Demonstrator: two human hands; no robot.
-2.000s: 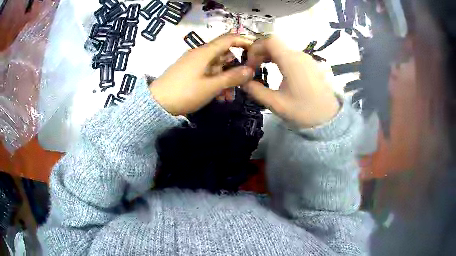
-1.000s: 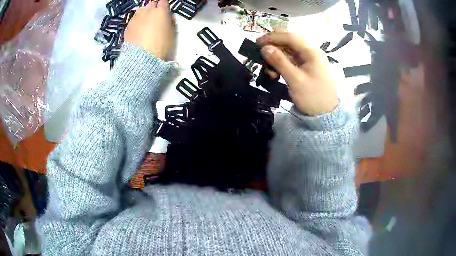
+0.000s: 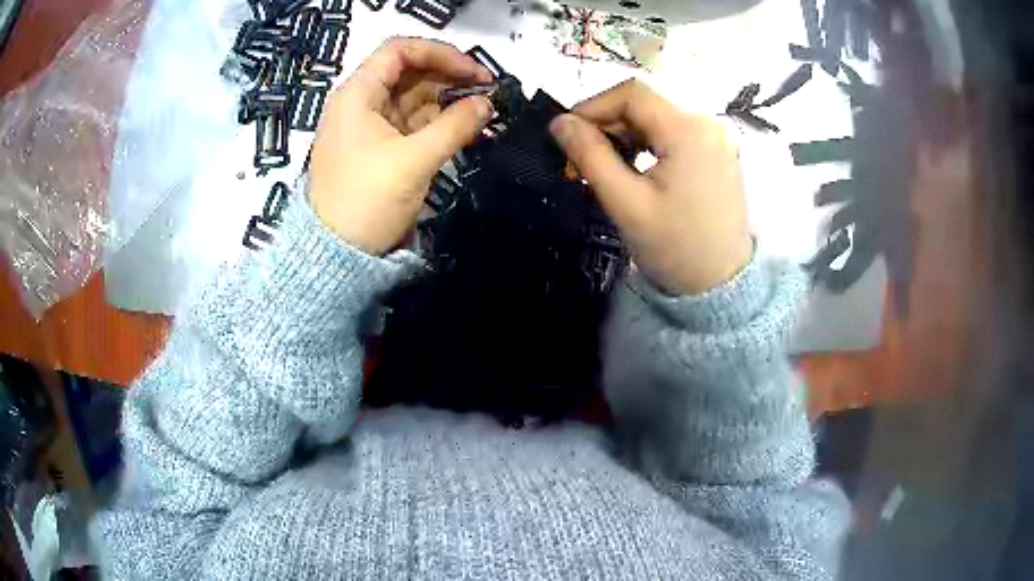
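My left hand (image 3: 391, 142) pinches a black plastic slide (image 3: 468, 91) between thumb and fingers, above the white work surface. My right hand (image 3: 658, 170) pinches the end of a black webbing strap (image 3: 547, 114) close to the slide. Whether the strap passes through the slide cannot be told. Below both hands a dark heap of strap assemblies (image 3: 499, 306) lies against the grey sweater. Another slide frame (image 3: 484, 62) shows just beyond my left fingertips.
Loose slides (image 3: 272, 131) lie in a pile at the left. Cut webbing pieces (image 3: 828, 153) lie at the right. The needle area (image 3: 601, 34) is at the top centre. A crinkled clear bag (image 3: 57, 216) is at the left edge, near the reddish-brown wood edge (image 3: 85, 338).
My left hand has come back from the pile at the upper left and now holds a slide near the strap. My right hand still holds webbing, slightly further left.
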